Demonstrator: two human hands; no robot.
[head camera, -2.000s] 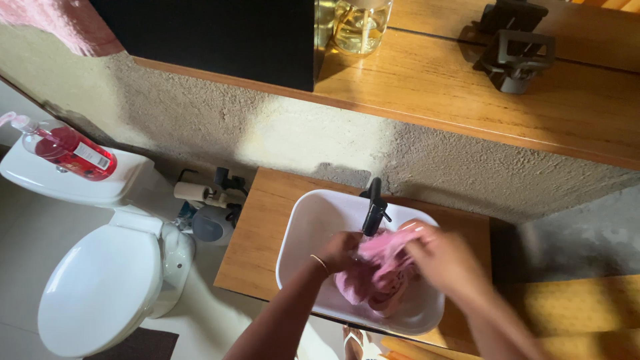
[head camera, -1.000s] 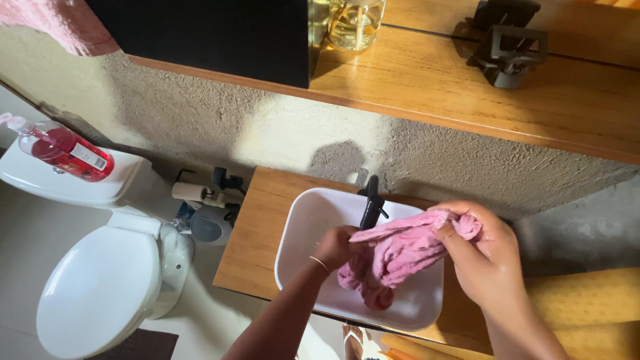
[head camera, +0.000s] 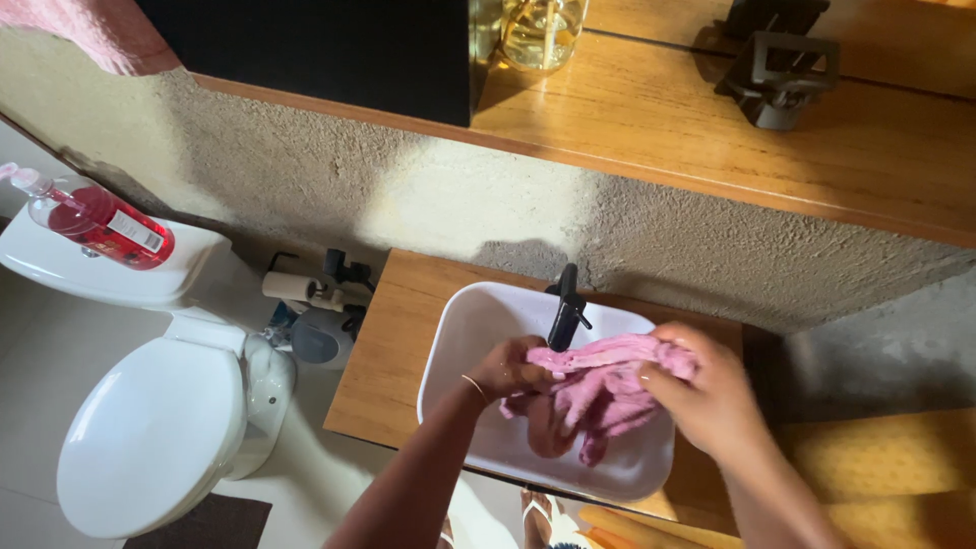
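A wet-looking pink cloth (head camera: 602, 389) is stretched between both hands over the white washbasin (head camera: 450, 343). My left hand (head camera: 522, 372) grips its left end, just left of the black faucet (head camera: 568, 309); a thin bracelet circles that wrist. At the basin's right side, my right hand (head camera: 698, 389) holds the other end, thumb on top. The cloth's lower folds hang into the basin, whose bottom they partly hide. Whether water runs from the spout cannot be told.
A wooden counter (head camera: 366, 351) carries the basin. Above it juts a wooden shelf (head camera: 648, 145) with a glass bottle (head camera: 541, 34) and a dark holder (head camera: 785, 76). At left, a pump bottle of red liquid (head camera: 114, 225) lies on the tank of the white toilet (head camera: 152, 442).
Two seconds ago the cloth was bunched under the faucet. One second ago my right hand held it stretched out to the right; it is now somewhat lower.
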